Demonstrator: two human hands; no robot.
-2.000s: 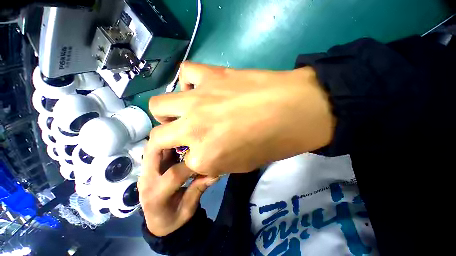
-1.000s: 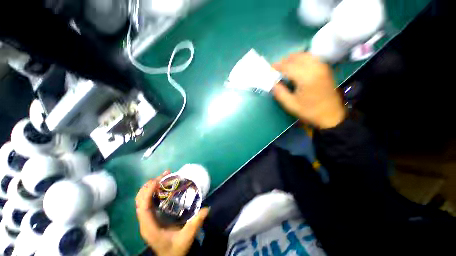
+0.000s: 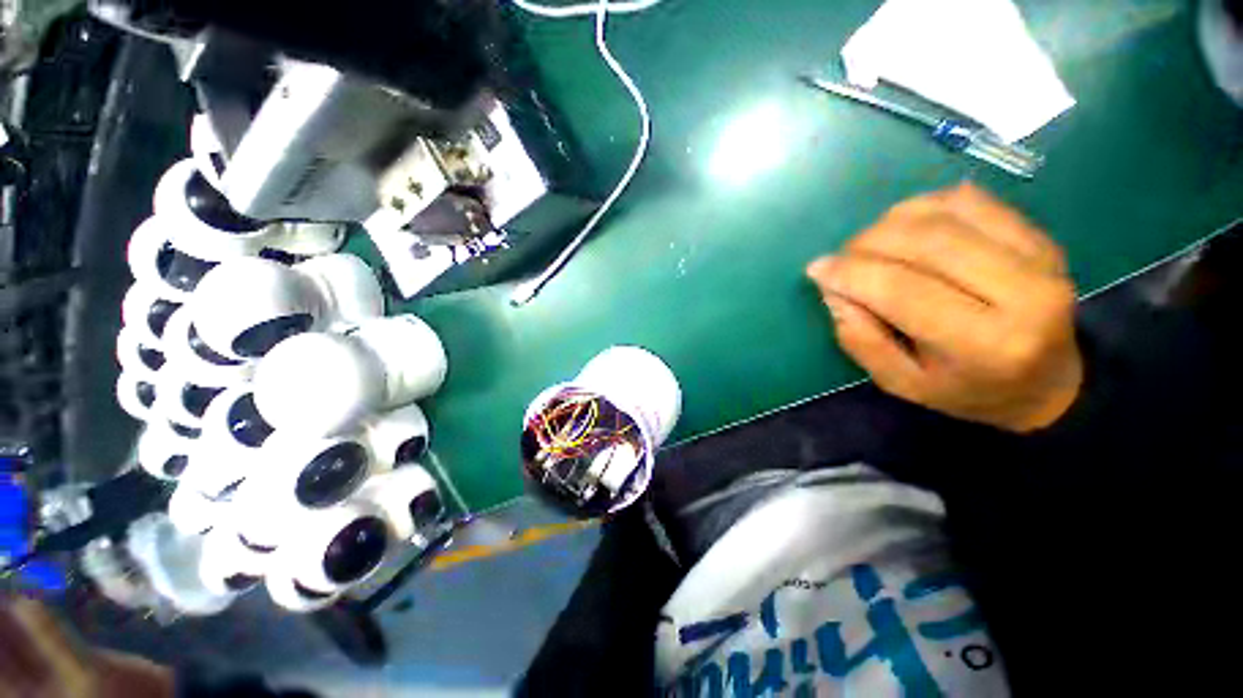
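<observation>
A white camera housing (image 3: 652,387) lies at the bench's front edge, its round dark opening facing up with red, yellow and white wires and a small white plug inside. No hand touches it. My right hand (image 3: 961,307) is over the bench edge to its right, fingers curled and thumb side hidden; I cannot tell if it holds something small. My left hand cannot be made out. A slim clear-and-blue pen-like tool (image 3: 941,130) lies beside a white paper (image 3: 961,57) at the upper right.
White cameras with black oval faces (image 3: 316,386) are piled at left. A grey screw feeder (image 3: 314,143) stands behind them, with a thin white cable (image 3: 641,130) beside it. A large black shape is blurred at the top. A blurred hand or arm shows at lower left, owner unclear.
My left hand has let go of the wired housing, which now rests at the bench edge. My right hand has left the paper, which now lies with the pen-like tool beside it.
</observation>
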